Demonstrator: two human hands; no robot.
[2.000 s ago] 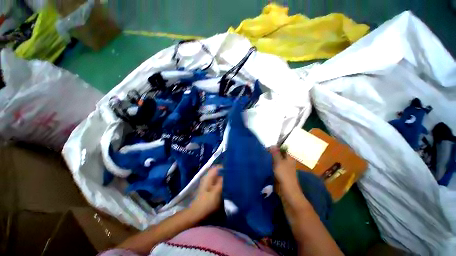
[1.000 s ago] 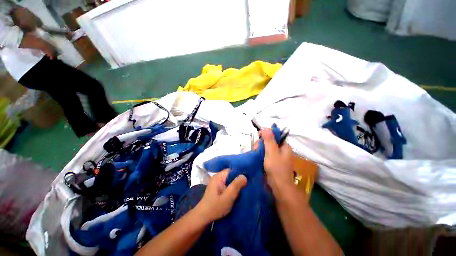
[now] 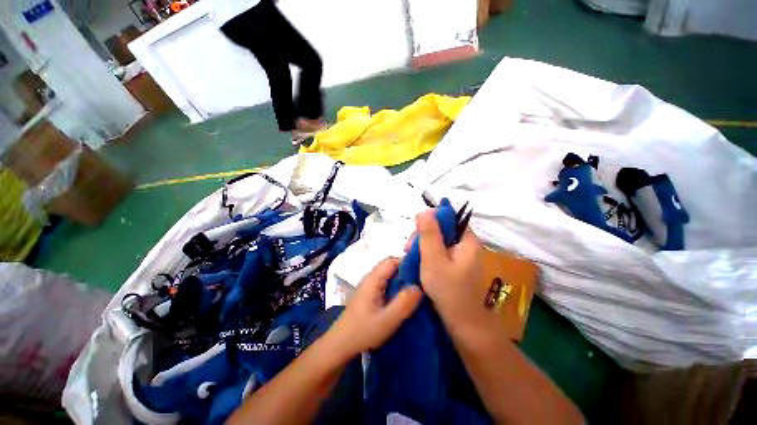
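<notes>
A blue whale chalk bag [image 3: 419,357] lies on my lap, its narrow tail end pointing up and away from me. My left hand [image 3: 378,307] grips it below the tail. My right hand [image 3: 444,261] pinches the tail end and also holds small dark thread snips [image 3: 462,222], whose pointed tips stick out above the fingers. Much of the tail is hidden by my fingers. The lower end of the bag is cut off by the picture's bottom edge.
A white sack [image 3: 100,340] heaped with blue bags is at left. A flatter white sack [image 3: 531,124] at right bears two bags [image 3: 664,212]. An orange-brown pad [image 3: 513,286] lies between. Yellow sacking [image 3: 390,133], a carton [image 3: 87,187] and a person's legs [image 3: 286,66] are beyond.
The view has tilted up from the first frame. The whale bag has been turned and its tail gathered between my hands. The person has walked from the left towards the middle.
</notes>
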